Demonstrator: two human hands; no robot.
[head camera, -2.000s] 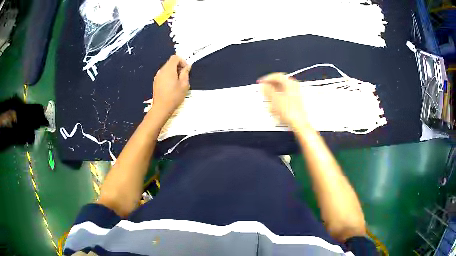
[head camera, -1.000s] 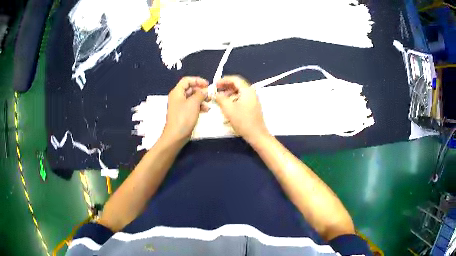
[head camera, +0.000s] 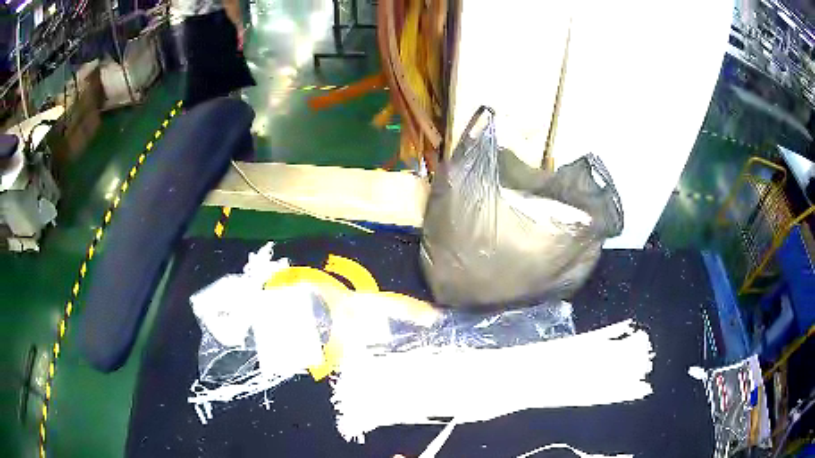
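The far bundle of white strips (head camera: 500, 380) lies flat across the black cloth, with uneven, fringed ends at left and right. A single white strip (head camera: 438, 440) runs from its near edge down to the bottom edge of the picture, where it is cut off. A thin loose white strip (head camera: 561, 448) arches at the bottom edge, right of centre. The near bundle is out of the picture below. Neither of my hands can be seen.
A grey plastic bag (head camera: 518, 241) stands behind the bundle, with clear plastic (head camera: 509, 326) before it. Yellow-orange strips (head camera: 356, 273) and tangled white scraps (head camera: 259, 326) lie left. A clear tray (head camera: 735, 398) is at right. A person (head camera: 214, 54) stands far left.
The view has tilted up from the near bundle to the far side and the floor beyond. Both hands and the near bundle have left the picture.
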